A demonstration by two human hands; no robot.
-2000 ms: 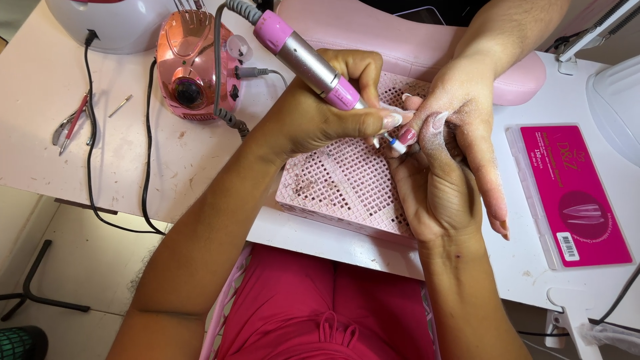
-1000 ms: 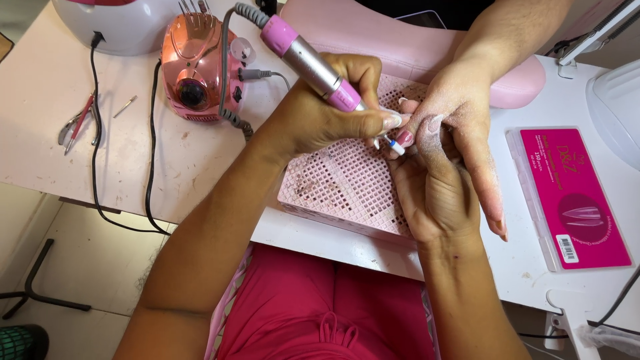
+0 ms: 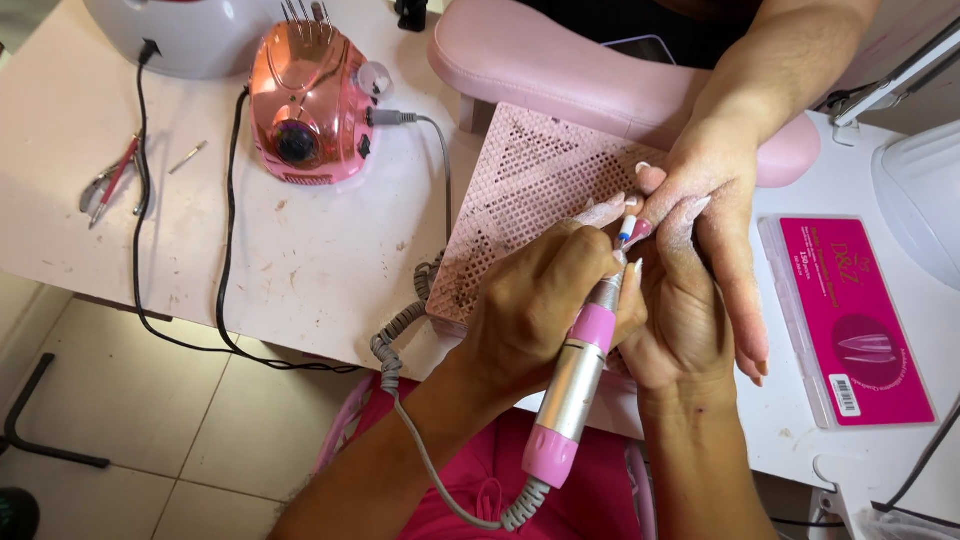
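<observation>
My right hand (image 3: 536,304) is closed round a pink and silver nail drill handpiece (image 3: 574,382), whose body slants down toward my lap. Its white and blue bit (image 3: 627,227) is at a pink-coated nail (image 3: 639,231) on another person's hand (image 3: 701,180). From below, my left hand (image 3: 679,311) grips that person's finger, my dusty thumb lying along it. Both hands are over the right part of a pink perforated dust collector (image 3: 517,180). A coiled grey cord (image 3: 397,337) links the handpiece to the pink metallic drill control unit (image 3: 304,112).
A pink padded armrest (image 3: 562,71) lies behind the dust collector. Cuticle nippers (image 3: 116,180) and a loose drill bit (image 3: 187,157) are on the white table (image 3: 300,255) at left, near black cables. A pink-labelled nail tip box (image 3: 862,322) is at right, beside a lamp arm (image 3: 900,75).
The handpiece has swung round: its rear end pointed up and left before and now points down toward my lap. My right hand has turned with it. My left hand still holds the finger.
</observation>
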